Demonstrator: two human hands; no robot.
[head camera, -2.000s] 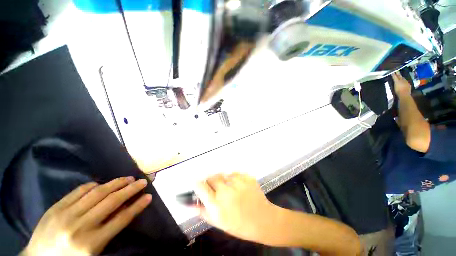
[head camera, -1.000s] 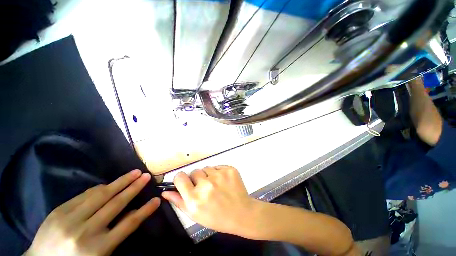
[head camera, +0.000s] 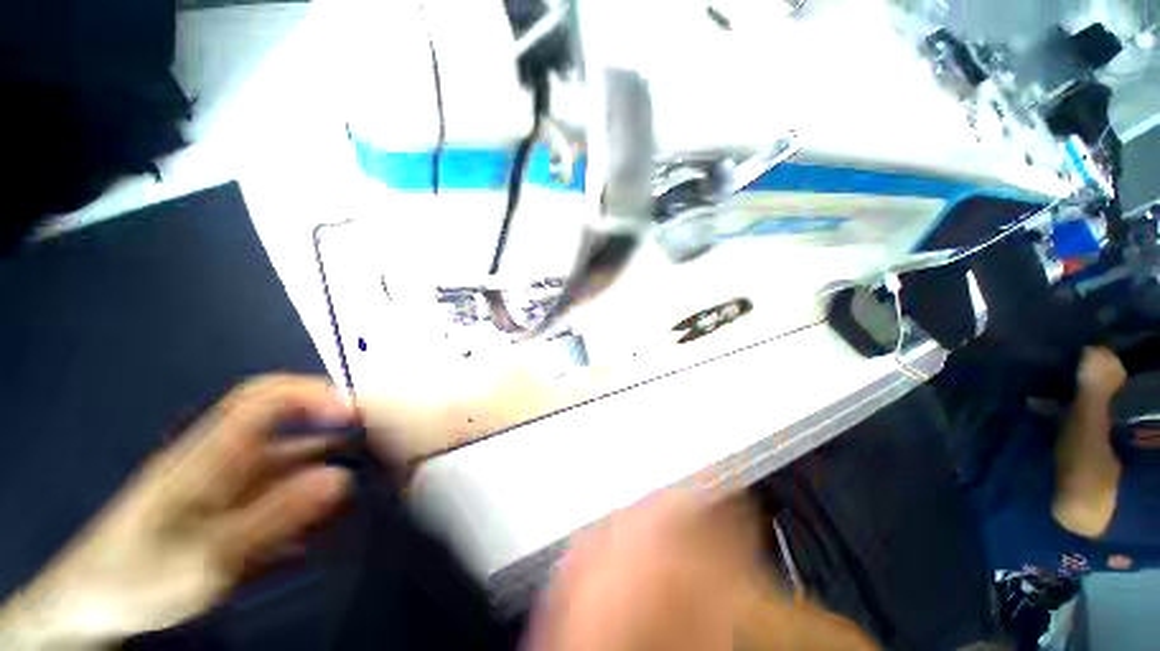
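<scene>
A large black fabric panel (head camera: 140, 305) lies at the left and hangs over the table's front edge. My left hand (head camera: 216, 509) is blurred and pinches the panel's right edge between thumb and fingers. My right hand (head camera: 662, 572) is strongly blurred at the bottom centre, near the table edge; whether it holds anything cannot be told. The black thread snips (head camera: 712, 319) lie on the machine bed below the head. The white sewing machine (head camera: 840, 210) with a blue stripe stands beyond. Its presser foot and needle area (head camera: 490, 305) has no cloth under it.
A black piece pile (head camera: 76, 115) is at the far left. A dark block with pale cord (head camera: 871, 318) sits near the right end of the head. The table-edge ruler (head camera: 763, 455) runs along the front. Another person's arm (head camera: 1088, 452) is at the right, beside dark cloth.
The snips have left my right hand and lie on the bed. My right hand has moved down, towards me. My left hand has gone from lying flat to pinching the panel's edge. The view has shifted.
</scene>
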